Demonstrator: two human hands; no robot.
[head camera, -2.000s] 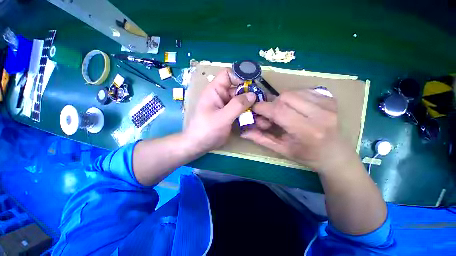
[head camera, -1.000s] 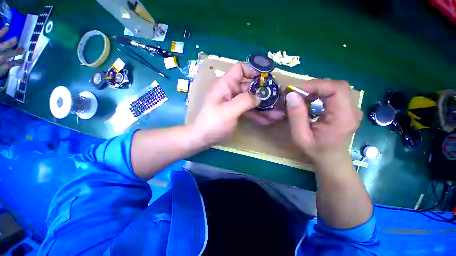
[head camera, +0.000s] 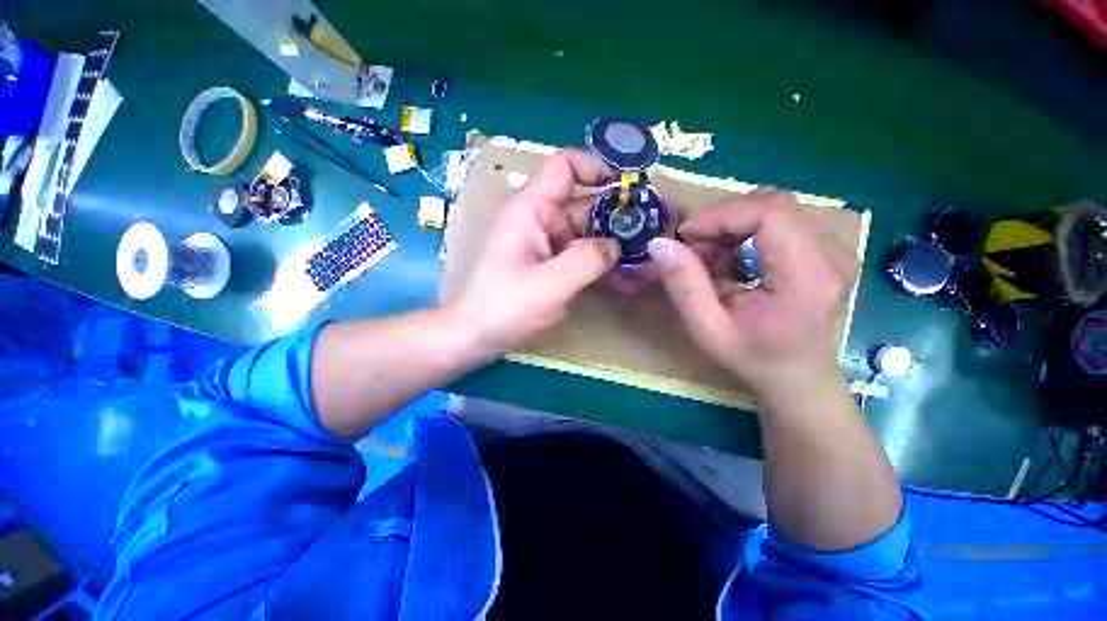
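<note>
My left hand (head camera: 534, 267) holds the open watch case (head camera: 628, 223), a round dark shell with inner parts facing up, above the tan mat. The display module (head camera: 623, 143), a black disc with a grey centre, stands open above the case, joined by a short orange flex cable (head camera: 629, 188). My right hand (head camera: 765, 285) is at the case's right side, its thumb tip against the rim and its index finger bent close by. No battery can be made out in the right hand; its inner fingers are partly hidden.
A shiny round piece (head camera: 749, 261) shows behind my right fingers. Left are a tape roll (head camera: 219, 130), reel (head camera: 143, 261), adhesive pads sheet (head camera: 348, 251), partly assembled unit (head camera: 274, 194), tweezers (head camera: 334, 155) and batteries (head camera: 431, 211). Right are black round pieces (head camera: 925, 267) and a white round part (head camera: 892, 360).
The white battery seen between my right fingers a second ago no longer shows. My right hand has moved left, bringing its thumb to the case. The left hand still holds the case.
</note>
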